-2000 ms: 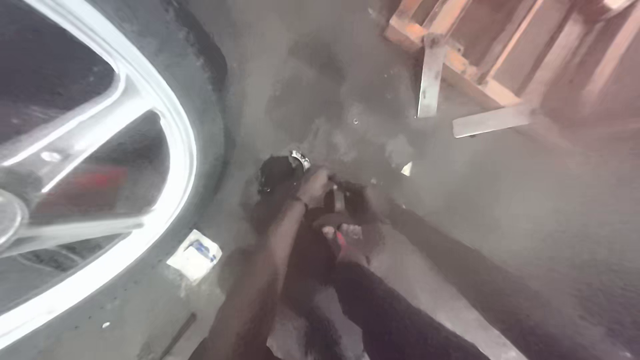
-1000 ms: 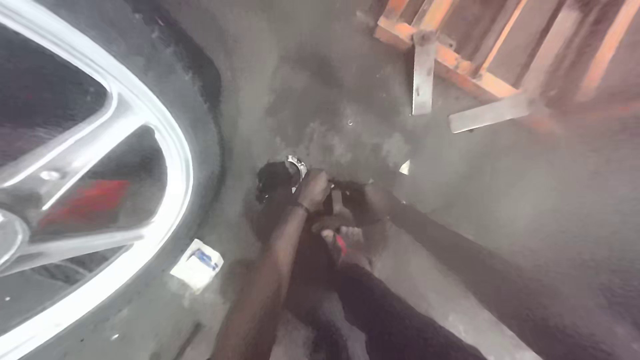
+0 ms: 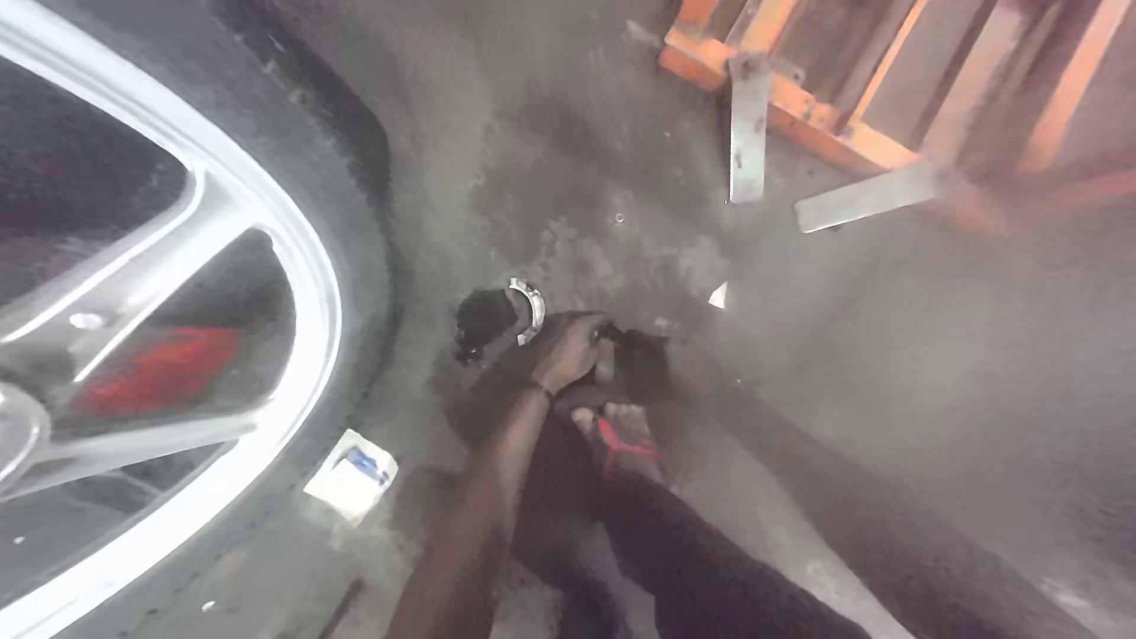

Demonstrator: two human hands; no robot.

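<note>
My left hand (image 3: pixel 572 349) is low over the floor in front of a foot in a red-strapped sandal (image 3: pixel 628 441), its fingers curled at a small dark part (image 3: pixel 611 331). My right hand (image 3: pixel 646 359) is dark and blurred just to the right, close to the same part; its fingers cannot be made out. A lighter strip-like piece (image 3: pixel 605 362) shows between the hands. Left of my left hand lie a curved metal brake shoe (image 3: pixel 531 311) and a black round part (image 3: pixel 485 318), with a small dark piece below it.
A large spoked alloy wheel (image 3: pixel 315 311) with its tyre (image 3: pixel 355 222) fills the left side. An orange metal frame (image 3: pixel 816 111) with flat grey plates (image 3: pixel 748 133) stands at the upper right. A white packet (image 3: pixel 352 477) and a white scrap (image 3: pixel 719 295) lie on the floor.
</note>
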